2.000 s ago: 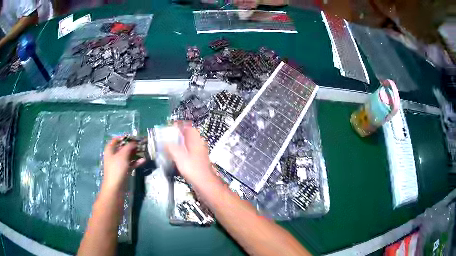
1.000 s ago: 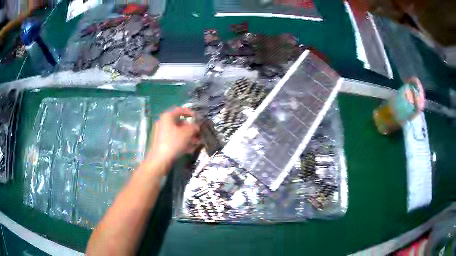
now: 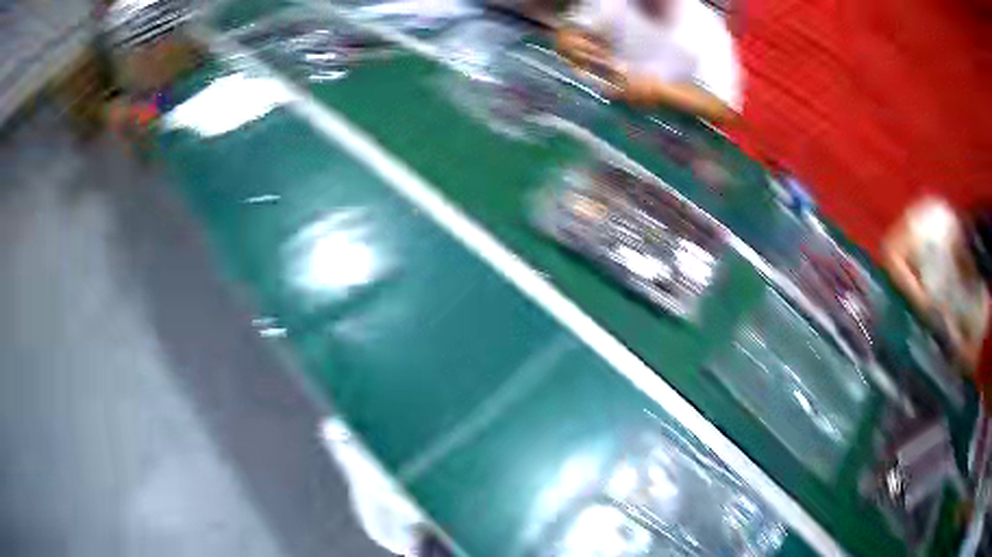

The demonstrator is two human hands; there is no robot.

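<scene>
The picture is strongly blurred. Neither my left hand nor my right hand can be seen. A clear tray heaped with dark and silvery pieces lies on the green-matted bench, beyond the white dividing strip. A flat clear plastic tray lies to its right. Shiny clear plastic lies at the bottom, on the near side of the strip. What it holds cannot be told.
Grey floor runs along the left. A white thing is at the bench edge. A white sheet-like thing lies at the upper left. Two people are across the bench, one at the far right, before a red surface.
The view has swung away to the left along the bench. My hands and the silvery sheet over the heaped boards have left the picture. Floor and people opposite now show.
</scene>
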